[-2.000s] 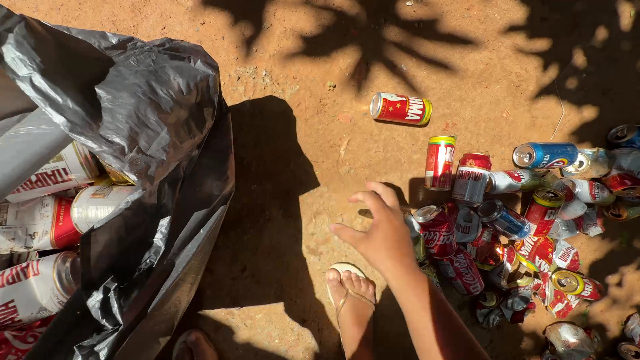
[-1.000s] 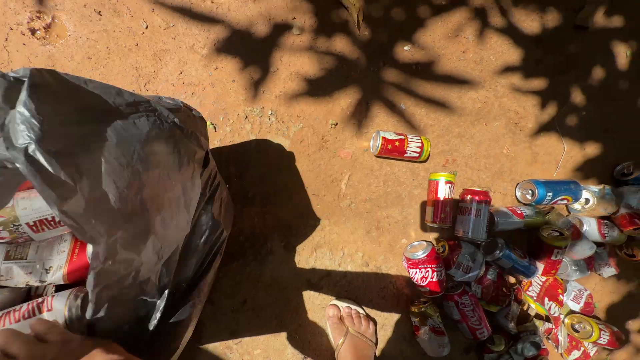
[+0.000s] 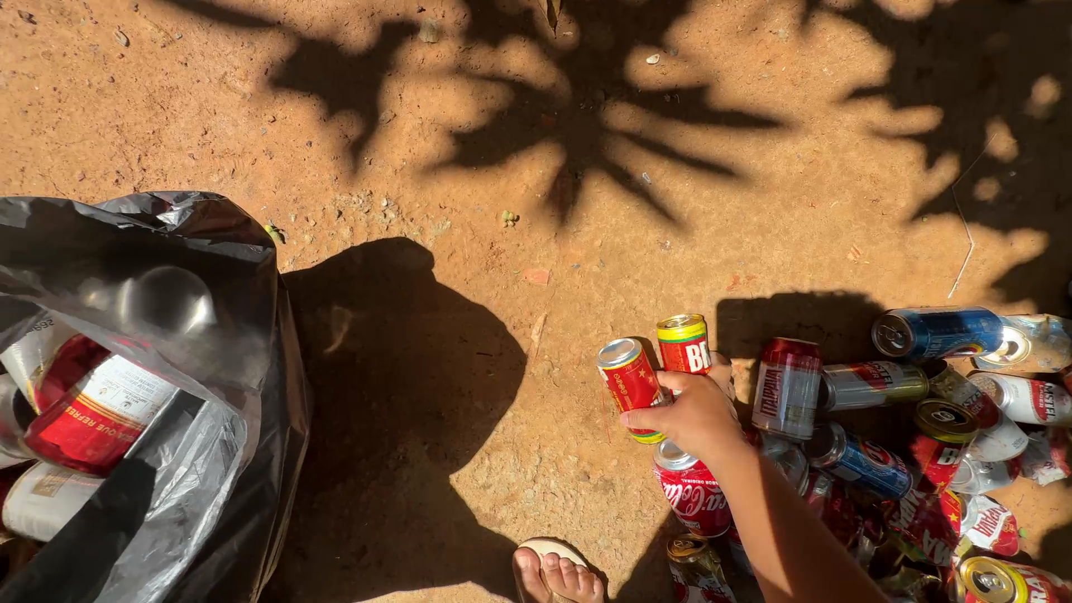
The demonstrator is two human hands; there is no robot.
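Note:
My right hand (image 3: 699,410) reaches in from the lower right, its fingers around a red and yellow Brahma can (image 3: 632,387). A second red can with a yellow-green rim (image 3: 683,342) stands against the fingers; whether it is gripped too is unclear. Just below the hand is a red Coca-Cola can (image 3: 691,490). To its right an Itaipava can (image 3: 785,389) stands beside a heap of cans, many of them crushed. On the left, a black plastic bag (image 3: 167,268) gapes, with several cans (image 3: 105,410) inside. My left hand is out of view.
A blue can (image 3: 938,332) lies at the heap's upper edge. My foot in a flip-flop (image 3: 557,574) is at the bottom, between bag and heap. Leaf shadows cross the bare dirt ground (image 3: 502,276).
The Brahma can that lay alone on the dirt is now in my right hand, closer to the heap. The hand seen at the bag's mouth one second ago is out of view. The view has shifted.

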